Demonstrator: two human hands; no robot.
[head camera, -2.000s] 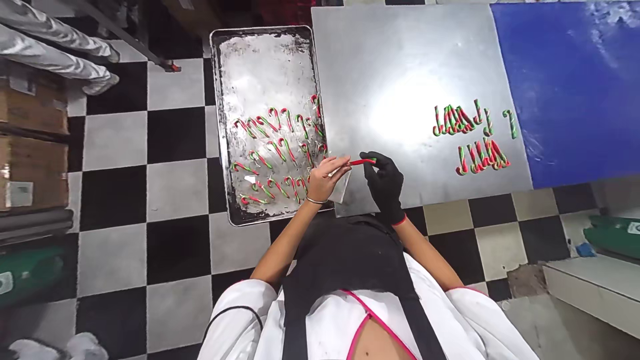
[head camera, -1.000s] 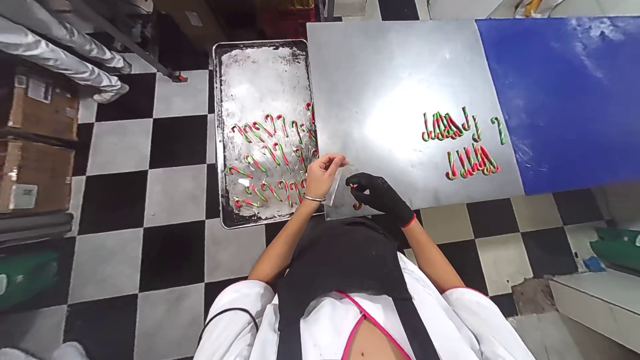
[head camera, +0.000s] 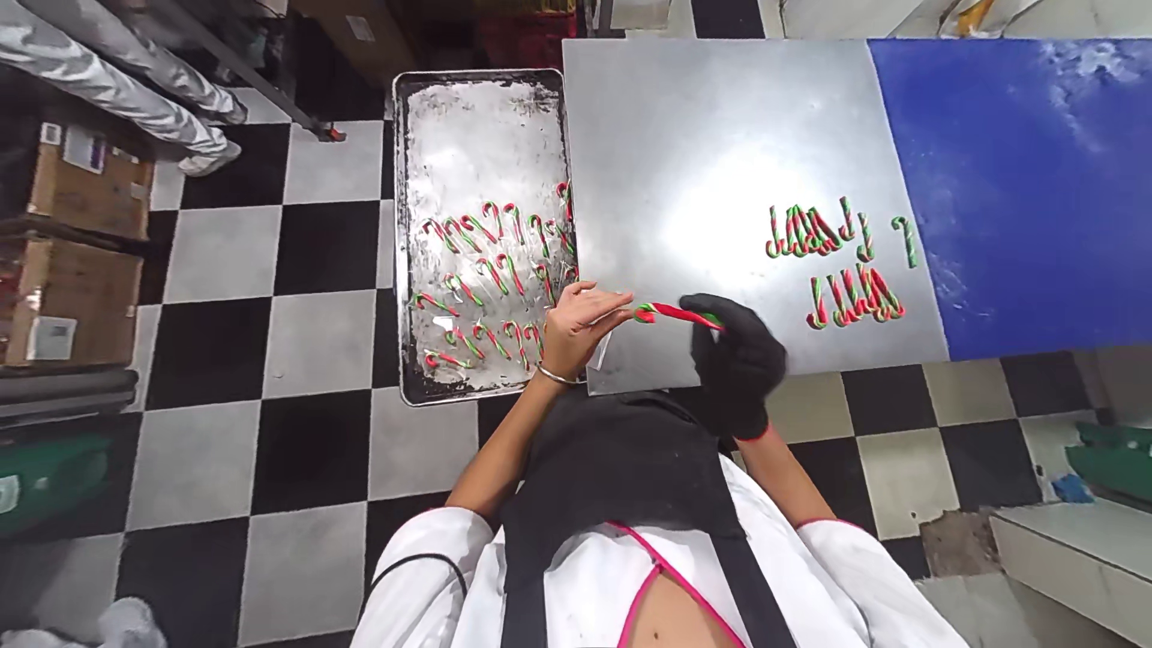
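Note:
My right hand (head camera: 740, 360), in a black glove, holds a red and green candy cane (head camera: 679, 315) by its straight end over the near edge of the metal table. The bare left hand (head camera: 580, 326) has its fingertips at the cane's hooked end; whether they grip it is unclear. A clear plastic piece (head camera: 601, 353) shows just below the left fingers. Several wrapped candy canes (head camera: 506, 274) lie in rows on a worn baking tray (head camera: 481, 148) to the left. Two groups of canes (head camera: 855, 297) rest on the metal table at the right.
The metal tabletop (head camera: 648, 117) adjoins a blue surface (head camera: 1035, 225) at the right. Cardboard boxes (head camera: 85, 310) are stacked at the far left. Another person's legs (head camera: 117, 81) are at the upper left, by a metal rack (head camera: 243, 67). The floor is checkered.
One second ago the gloved hand was lower, with the cane mostly hidden; now the cane spans the gap between both hands. The groups on the table look unchanged.

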